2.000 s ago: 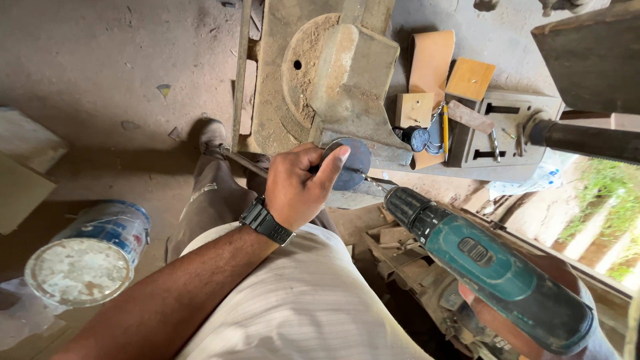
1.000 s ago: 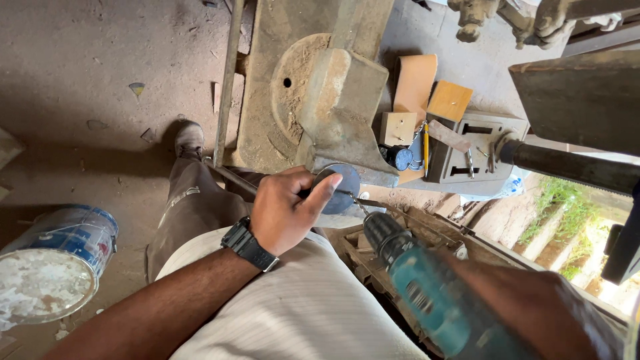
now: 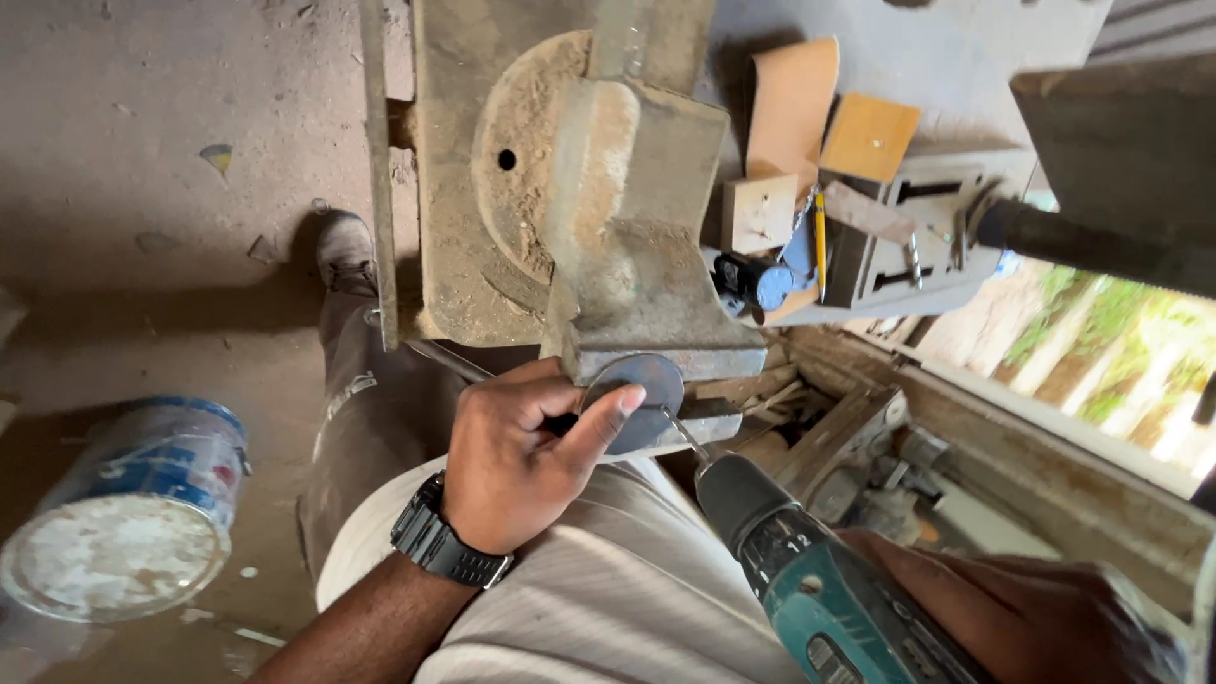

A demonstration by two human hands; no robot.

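Observation:
A round dark metal disc (image 3: 655,380) is pinched by my left hand (image 3: 527,456), thumb on its face, beside the jaws of a bench vise (image 3: 665,347). The teal cordless drill (image 3: 826,598) points up and left toward the disc. Its thin drill bit (image 3: 686,435) ends at or very near the disc's face; contact cannot be told for sure. My right hand (image 3: 997,608) is on the drill's rear part at the lower right, blurred, with the grip mostly hidden. A black watch is on my left wrist.
A paint-stained bucket (image 3: 123,513) stands on the floor at left. Right of the vise lie a yellow pencil (image 3: 820,242), wooden blocks (image 3: 760,214), a blue-ended black cylinder (image 3: 765,282) and a slotted metal base (image 3: 912,228). A wooden tray (image 3: 836,427) holds scraps and metal parts.
The drill has swung from a flatter angle to a steeper one, its body now lower in view. My left hand keeps hold of the disc. The view has moved closer to the vise.

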